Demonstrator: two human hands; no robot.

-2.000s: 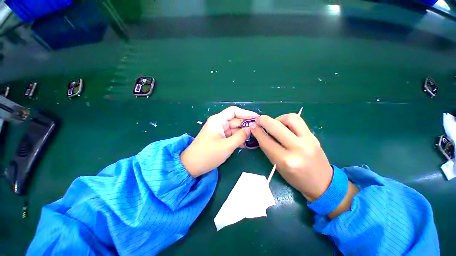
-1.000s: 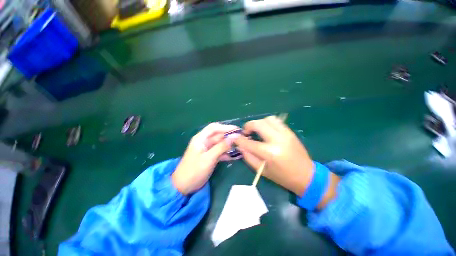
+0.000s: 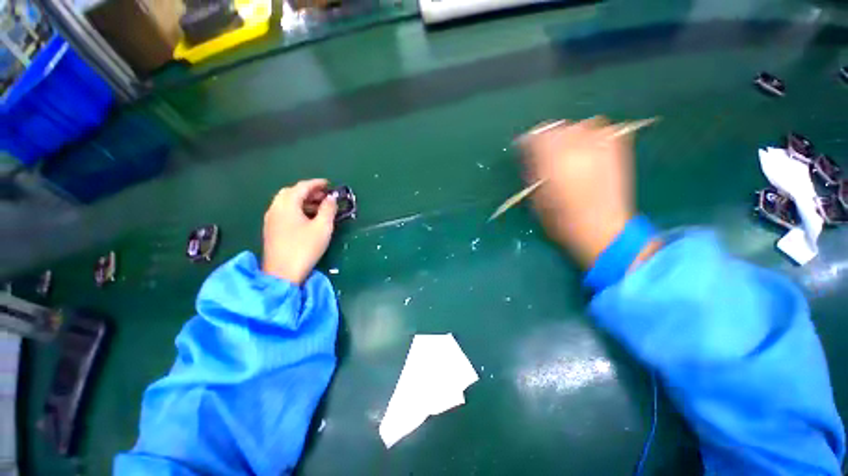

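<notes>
My left hand (image 3: 299, 223) holds a dark watch case (image 3: 344, 204) with a shiny rim by its left side, at or just above the green bench, left of centre. My right hand (image 3: 581, 181) is blurred, right of centre over the bench. A thin pale wooden stick (image 3: 514, 201) is tucked in it and sticks out at both sides. Something thin and shiny (image 3: 541, 128) shows at its fingertips, too blurred to name. A white wipe (image 3: 429, 388) lies flat between my forearms.
More watch cases (image 3: 203, 243) stand in a row at left. A pile of cases (image 3: 775, 206) with a white wipe (image 3: 793, 192) is at right. A black elongated device (image 3: 74, 381) is at left. A blue bin (image 3: 54, 102), a yellow tray (image 3: 223, 35) and white crumbs (image 3: 406, 300) also show.
My hands have parted. The left moved left with the case; the right moved right and up, still with the stick. The view has shifted and tilted, showing more of the pile at right.
</notes>
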